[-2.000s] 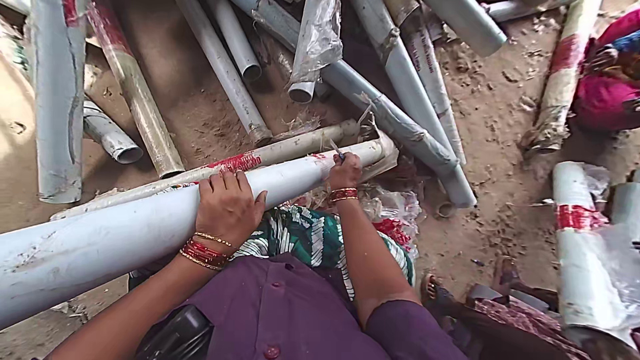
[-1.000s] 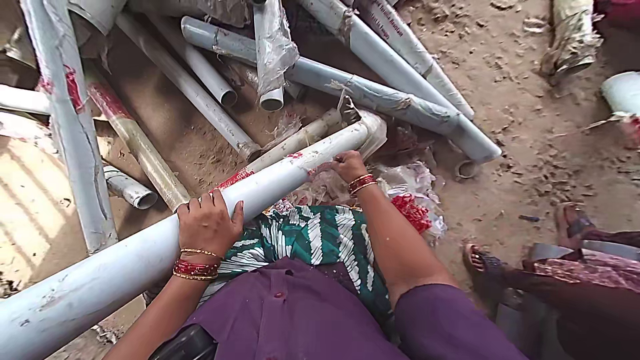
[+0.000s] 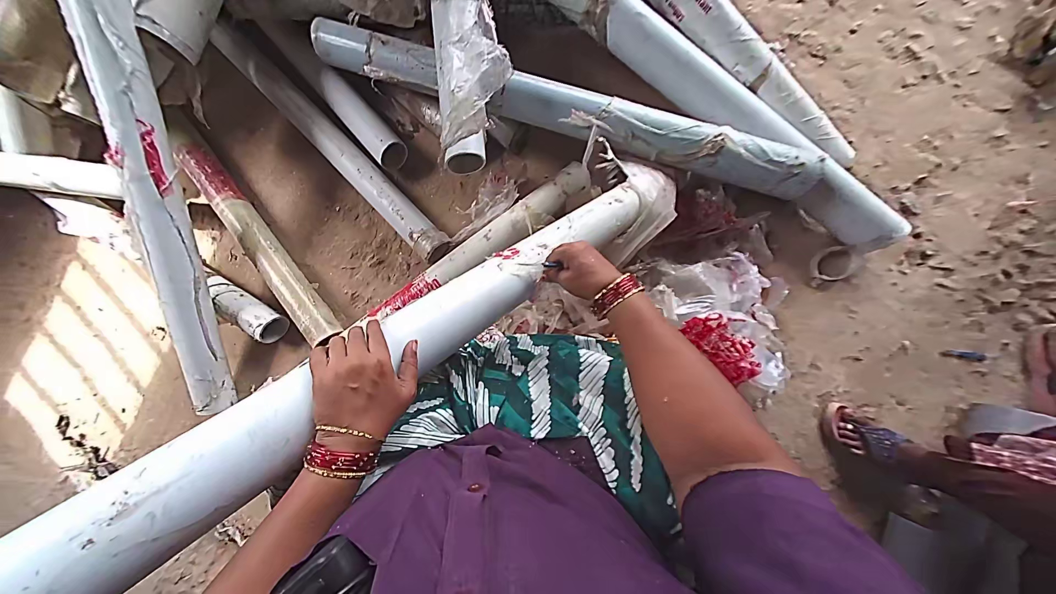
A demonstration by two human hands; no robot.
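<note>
A thick white plastic pipe (image 3: 206, 462) slants across my lap from the lower left to the upper middle. My left hand (image 3: 363, 384) rests on top of it, fingers over its far side. My right hand (image 3: 582, 271) closes around a small dark tool (image 3: 554, 265), whose tip meets the pipe near a red-marked patch; the tool's kind cannot be told. Torn plastic film (image 3: 656, 198) hangs at the pipe's far end. Behind it lies a dirtier pipe with red wrapping (image 3: 412, 293).
Several loose pipes (image 3: 355, 157) lie crossed on the dirt floor ahead. Crumpled plastic film (image 3: 718, 285) and red netting (image 3: 722, 346) lie right of my lap. A person's sandalled foot (image 3: 862, 433) is at the right, with a small blue object (image 3: 965, 355) above it.
My right hand has moved back from near the pipe's far end toward my left hand, along the pipe. The view has shifted.
</note>
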